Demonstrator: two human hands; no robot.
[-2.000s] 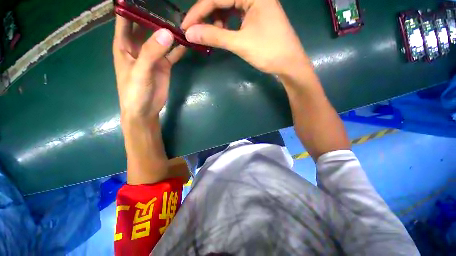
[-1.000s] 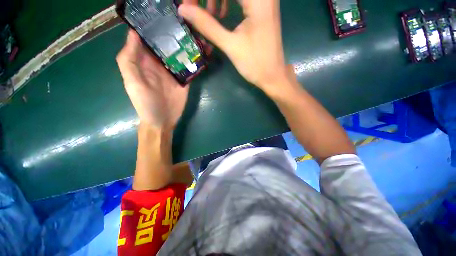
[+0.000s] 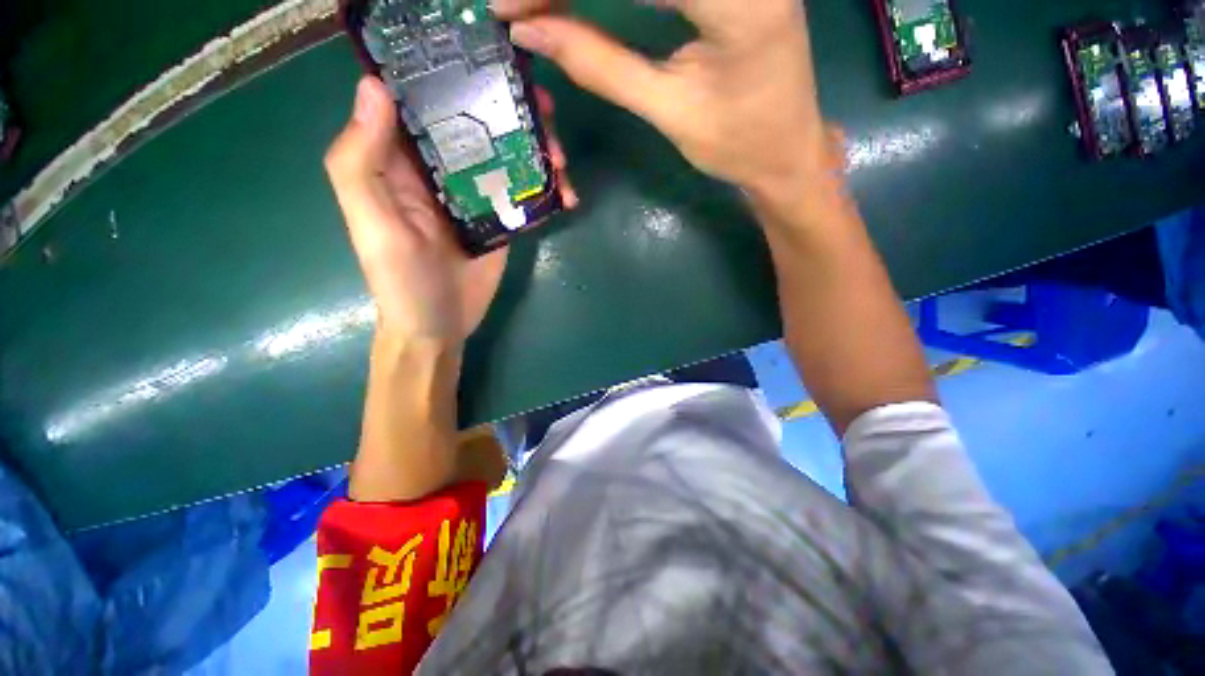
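My left hand [image 3: 416, 238] holds an open-backed phone unit [image 3: 463, 119] from below, its board side facing me. Its green board [image 3: 481, 181] carries grey-silver shielding covers, with a white tab [image 3: 501, 196] and a thin yellow strip near the lower end. The unit's top end is cut off by the picture's upper edge. My right hand [image 3: 714, 93] is at the unit's upper right corner, thumb and fingertips close to it and partly out of the picture. Whether they grip anything there I cannot tell.
One open phone unit [image 3: 922, 42] lies on the green bench [image 3: 634, 284] right of my right hand. Several more stand in a tight row [image 3: 1143, 90] at far right. A pale worn rail [image 3: 172, 95] curves across upper left. Blue cloth [image 3: 126, 588] shows at lower left.
The phone unit has turned from edge-on to board side up, and now sits slightly lower and further right than a second ago. My right hand has shifted a little right.
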